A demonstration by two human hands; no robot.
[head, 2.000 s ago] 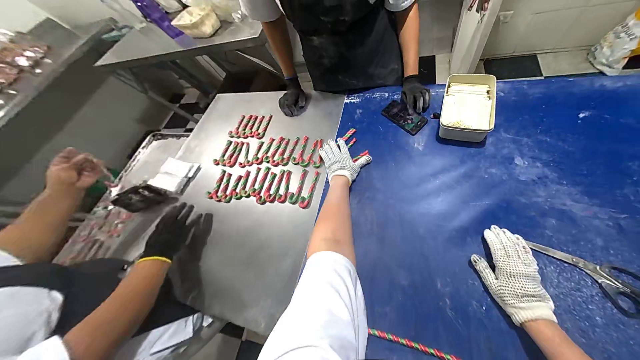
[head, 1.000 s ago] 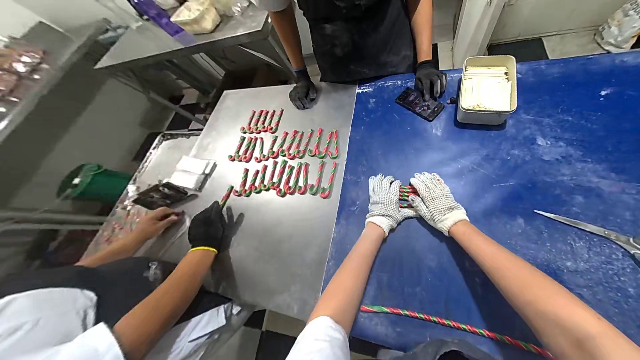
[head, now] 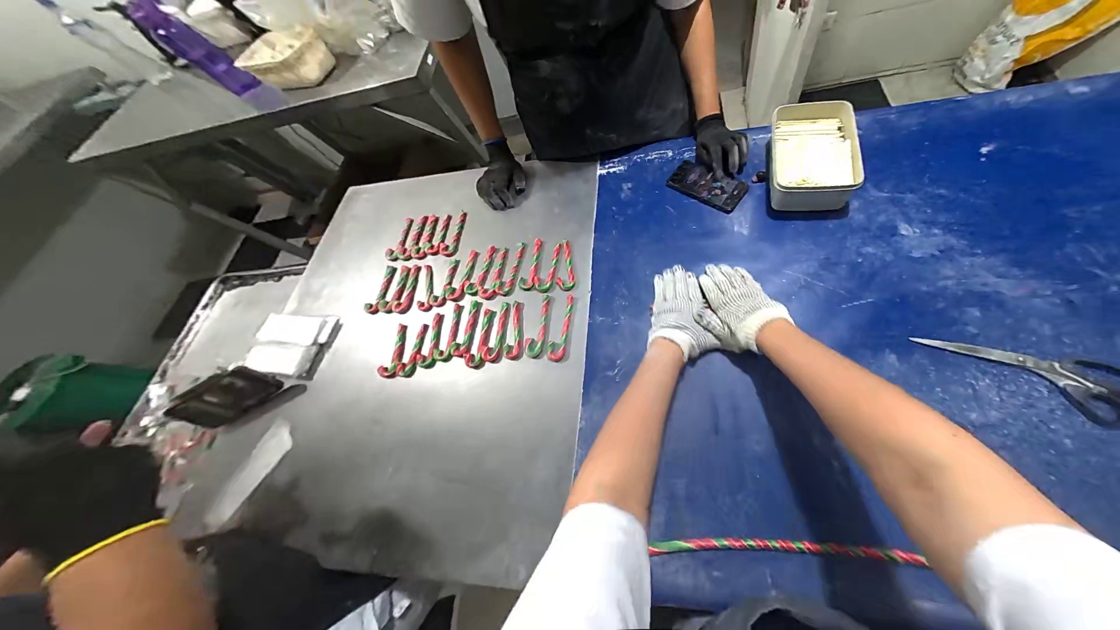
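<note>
Both my hands wear white knit gloves and lie flat, side by side and touching, on the blue work surface. My left hand [head: 681, 313] and my right hand [head: 739, 306] hide whatever is beneath them; only a small red speck shows at the left glove's edge. A long red and green twisted candy rope [head: 787, 547] lies nearer to me, partly behind my right forearm. Rows of red and green candy canes [head: 472, 332] rest on the metal table to the left. Scissors [head: 1024, 360] lie on the blue surface at the right.
Across the table, a person in a black apron [head: 586, 79] has one gloved hand at a phone [head: 707, 185]. A tub of pale sticks [head: 816, 203] stands nearby. At lower left are another person's arm [head: 131, 569], white packets [head: 289, 343] and a green bucket [head: 74, 394].
Two seconds ago my hands were apart, the left by the metal table's edge, the right near the scissors. A second ago they covered short striped pieces, which are now hidden. The left co-worker's arm has moved nearer.
</note>
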